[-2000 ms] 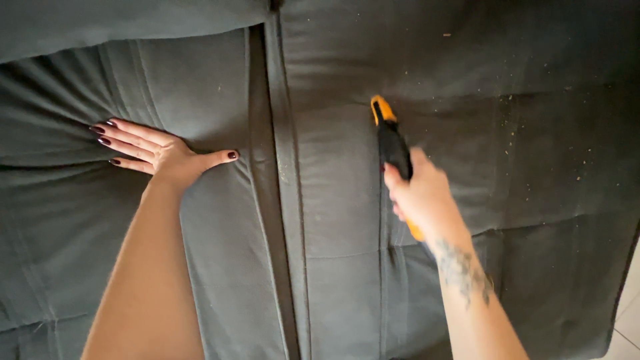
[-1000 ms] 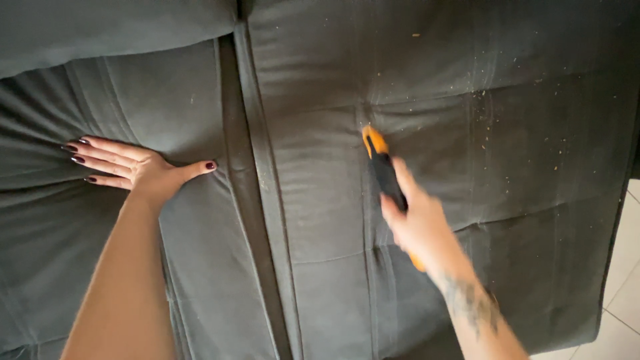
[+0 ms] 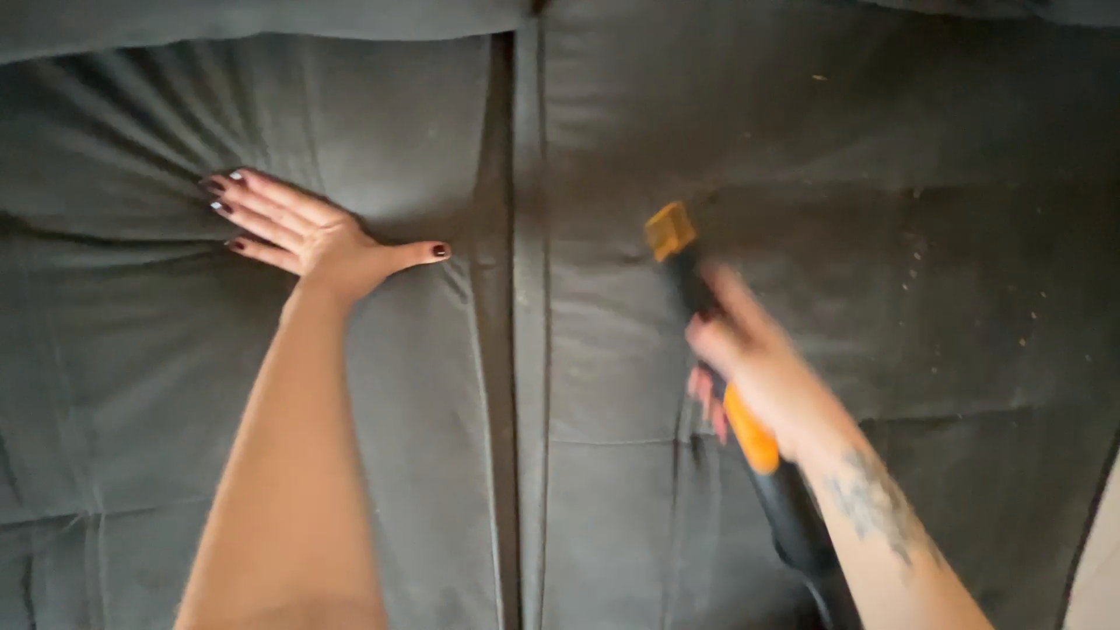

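My left hand (image 3: 324, 232) lies flat on the left section of a dark grey upholstered sofa seat (image 3: 385, 385), fingers spread, with creases in the fabric around the fingertips. Nothing is held in it. My right hand (image 3: 761, 359) is closed around a black and orange handheld tool (image 3: 752, 429), blurred by motion, over the right seat section. The tool's orange tip (image 3: 671, 231) points up and left, and a black lower part and a thin cord run down beneath the forearm. Whether the tip touches the fabric cannot be told.
A seam gap (image 3: 506, 350) runs between the two seat sections. Light crumbs (image 3: 914, 258) are scattered on the right section. A padded cushion edge (image 3: 262, 17) crosses the top left. Pale floor (image 3: 1094, 569) shows at the lower right.
The view has shifted. My right hand and the tool have turned, so the tool's black lower part now shows. Fewer crumbs are visible on the right section. My left hand stays pressed on the left section.
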